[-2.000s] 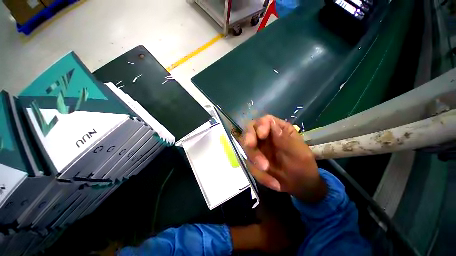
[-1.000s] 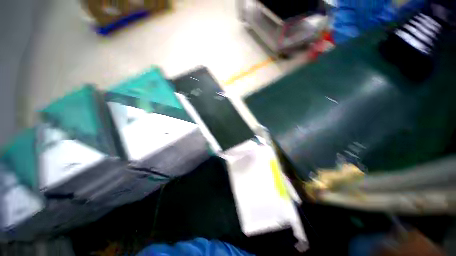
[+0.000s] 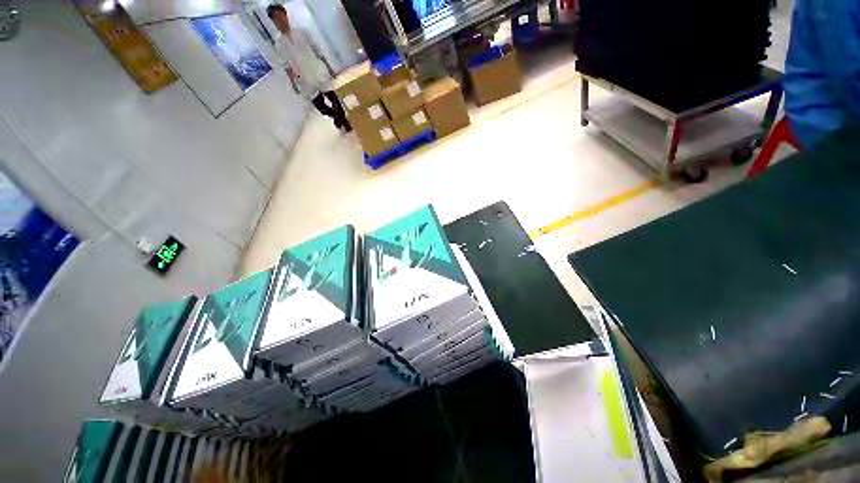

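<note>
The open carton [image 3: 577, 415] lies at the lower right of centre, its plain white inside facing up. A yellow-green strip [image 3: 617, 415] runs along its right side. The carton's lower end is cut off by the picture's edge. Neither of my hands can be seen. Several carton stacks [image 3: 415, 274] stand to the left, with teal and white tops and grey-white spines. A further row of cartons [image 3: 160, 458] stands on edge at the lower left.
Dark green bench surfaces [image 3: 533, 288] bear small white slivers. A taped post end [image 3: 769, 448] is at the lower right. Beyond are a metal cart [image 3: 627, 123], brown boxes [image 3: 448, 106] on a blue pallet [image 3: 401, 151], a walking person [image 3: 304, 61] and a blue sleeve [image 3: 825, 71].
The view has swung left and up, showing more stacks, the wall and the floor. My hands and blue sleeves have left the picture. The open carton appears lower and farther right.
</note>
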